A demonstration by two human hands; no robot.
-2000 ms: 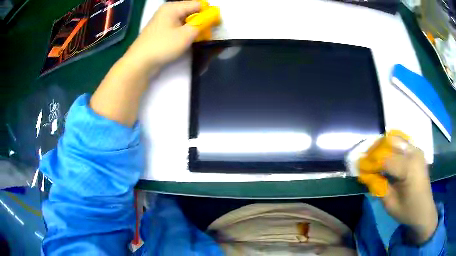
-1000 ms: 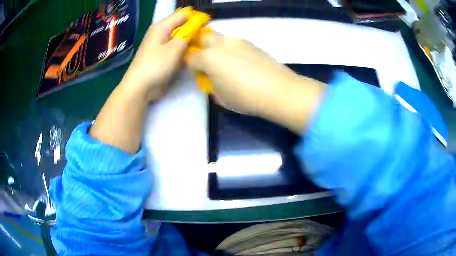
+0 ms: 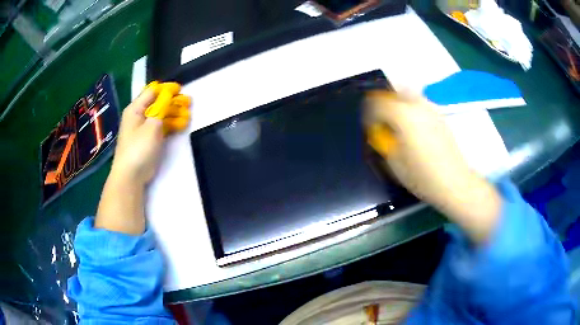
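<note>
The tablet (image 3: 292, 165), a glossy black slab, lies face up on the white work mat (image 3: 175, 235). My left hand (image 3: 149, 120), with orange finger cots on its curled fingers, is over the mat left of the tablet; whether it holds something I cannot tell. My right hand (image 3: 413, 143) is blurred, its orange-tipped fingers over the tablet's right end. Whether a cloth is under those fingers is hidden. The blue squeegee (image 3: 470, 87) with a white edge lies at the mat's right side, beyond my right hand.
Printed screen film (image 3: 76, 143) lies on the green bench (image 3: 133, 38) at the left. A black foam tray (image 3: 267, 22) with a white label (image 3: 207, 47) is at the back. A dish (image 3: 467, 25) with white wipes is at back right. Shiny clear film is at lower left.
My right hand has moved from beside my left hand to the tablet's right end. My left hand has moved lower and left in view. The view has turned, showing more of the foam tray.
</note>
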